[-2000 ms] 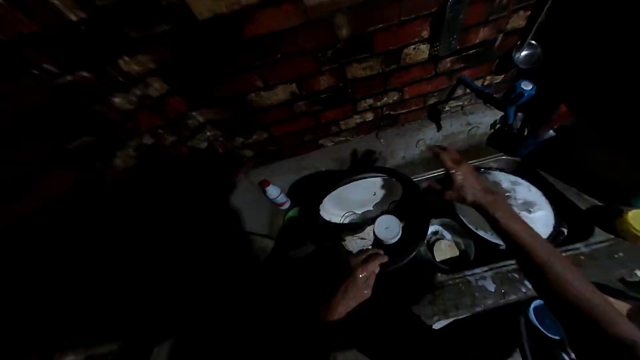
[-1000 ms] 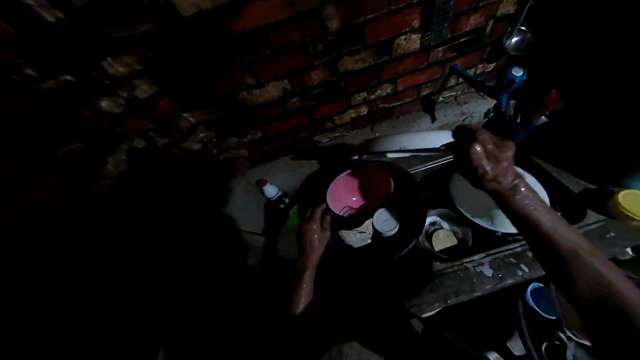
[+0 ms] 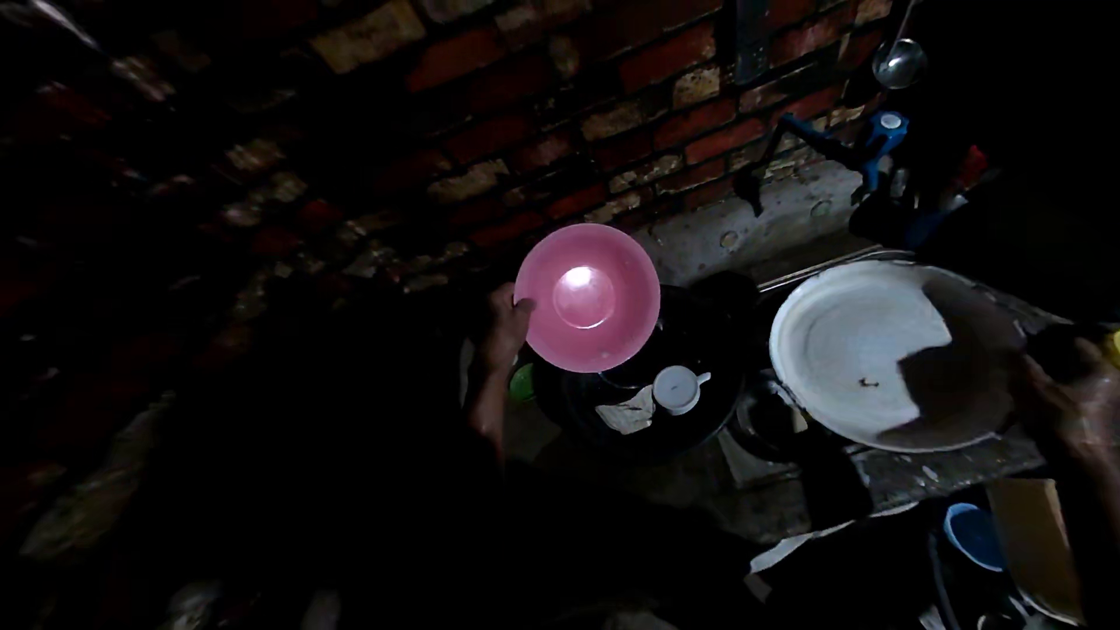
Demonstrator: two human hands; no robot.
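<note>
My left hand (image 3: 507,328) grips the left rim of a pink plastic bowl (image 3: 588,297), which is tilted so that its inside faces me. Below the bowl, a white cup (image 3: 676,389) and a pale crumpled piece (image 3: 627,411) lie in a dark round basin (image 3: 604,437). On the right, my right hand (image 3: 1072,394) is at the right rim of a large white enamel basin (image 3: 849,350); deep shadow covers its fingers, and they seem to hold the rim. A small brown bit lies inside the white basin.
A brick wall (image 3: 652,74) rises behind a concrete ledge (image 3: 744,227). A blue tap (image 3: 875,144) and a hanging metal ladle (image 3: 899,64) are at the upper right. Beside the dark basin sits a green item (image 3: 522,382). A blue container (image 3: 976,535) stands at the lower right.
The pink bowl, in the dark basin one second ago, is now up in my left hand. My right hand has moved right, to the white basin's far rim.
</note>
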